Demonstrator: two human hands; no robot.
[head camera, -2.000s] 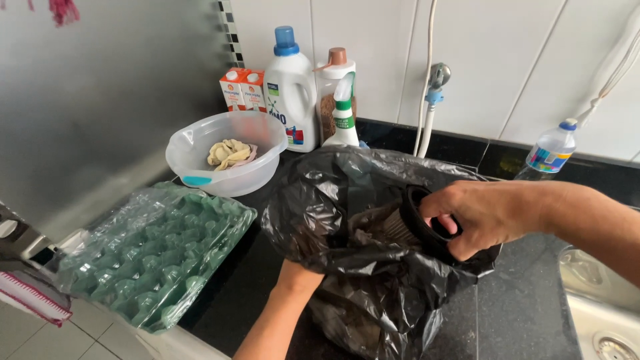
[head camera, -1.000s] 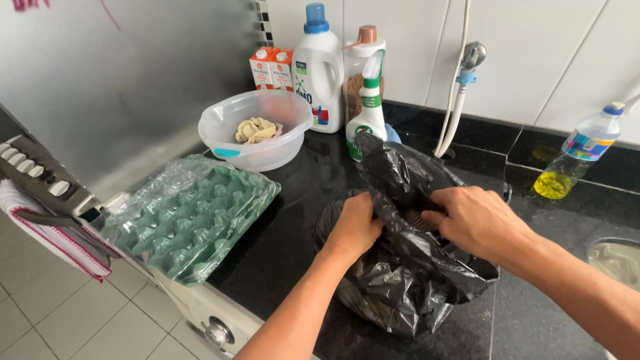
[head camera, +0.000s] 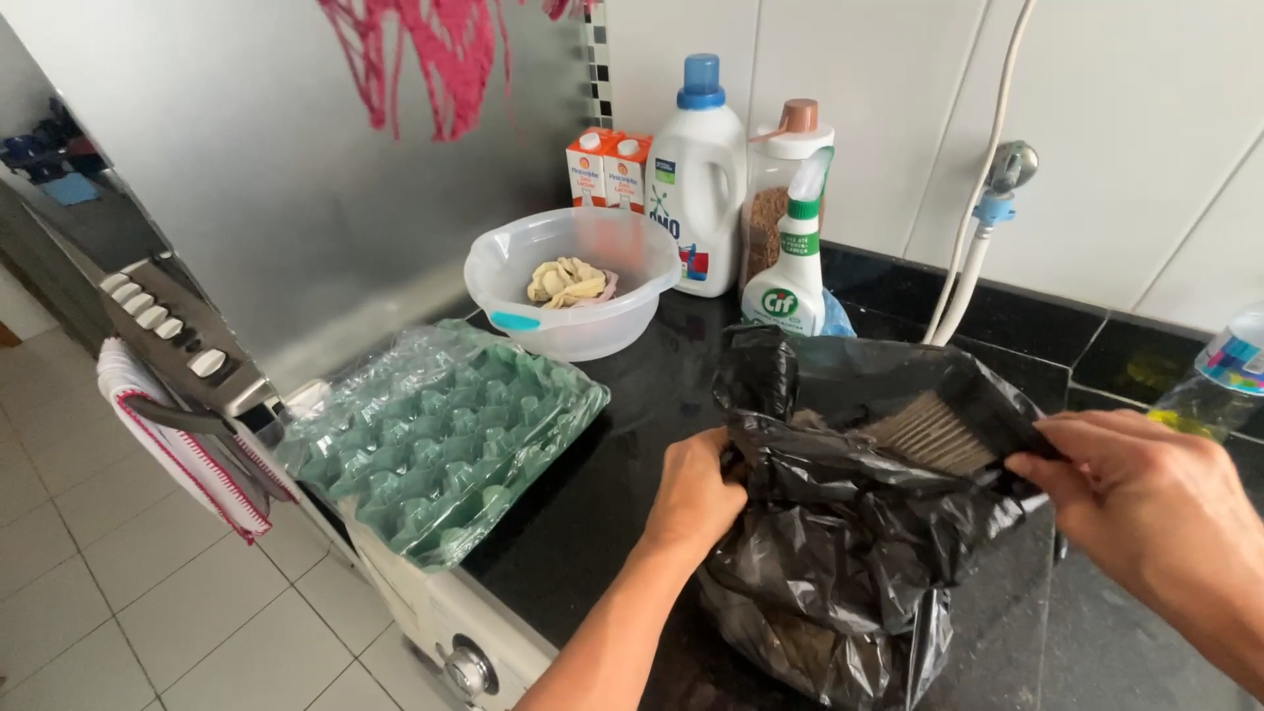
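Note:
A black plastic bag (head camera: 839, 553) stands on the dark stone counter with its mouth open toward me. My left hand (head camera: 696, 489) grips the left side of its rim, thumb and fingers closed on the plastic. At the right edge of the rim, my right hand (head camera: 1136, 484) pinches the plastic between thumb and fingers. Inside the bag lies a dark object with a ribbed, dusty grey-brown face (head camera: 928, 434); its lower part is hidden by the plastic. Grey fluffy matter shows beside it.
Left of the bag lies a green egg tray (head camera: 444, 434) in clear film. Behind are a plastic basin (head camera: 592, 331) with a cloth-like bundle, a detergent bottle (head camera: 696, 188), a spray bottle (head camera: 790, 276) and milk cartons (head camera: 607, 173). A bottle with yellow liquid (head camera: 1220, 375) stands at right.
Two seconds ago my right hand held the dark object at the bag's mouth; now it holds the rim, and the object lies inside. The rim, bunched together one second ago, is spread wide.

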